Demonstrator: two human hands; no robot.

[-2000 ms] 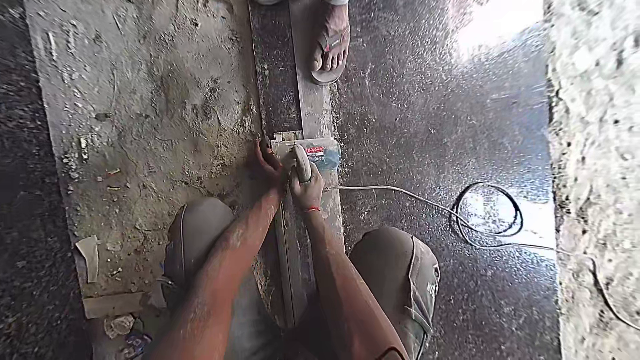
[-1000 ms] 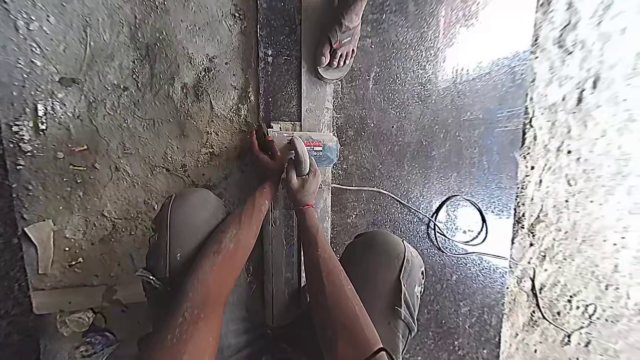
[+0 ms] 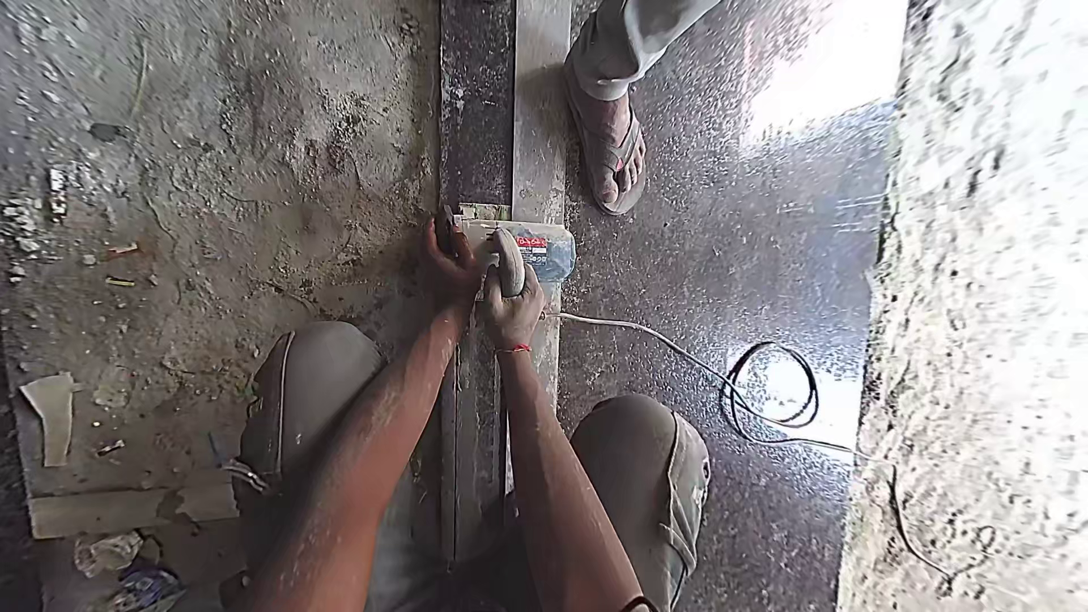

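Note:
A dusty corded power saw [image 3: 554, 252] with a blue motor housing lies across a dark stone strip [image 3: 476, 102] and a paler strip [image 3: 541, 110] beside it. My right hand [image 3: 515, 310] is closed around its curved rear handle. At the tool's left side, my left hand [image 3: 450, 255] grips its front edge, fingers partly curled and thumb hidden. The blade and the underside cannot be seen. From the tool, a power cord [image 3: 633, 325] runs off to the right.
Another person's sandaled foot [image 3: 614, 157] stands just beyond the tool, on a glossy dark slab [image 3: 680, 229]. The cord makes a loop [image 3: 769, 387] there. Rough ground lies at left, with a flat offcut [image 3: 127, 512] and crumpled plastic wrappers [image 3: 109, 552]. My knees flank the strips.
The other person's foot has shifted slightly toward the right of the paler strip, and more of the trouser leg shows. Both my hands stay on the saw.

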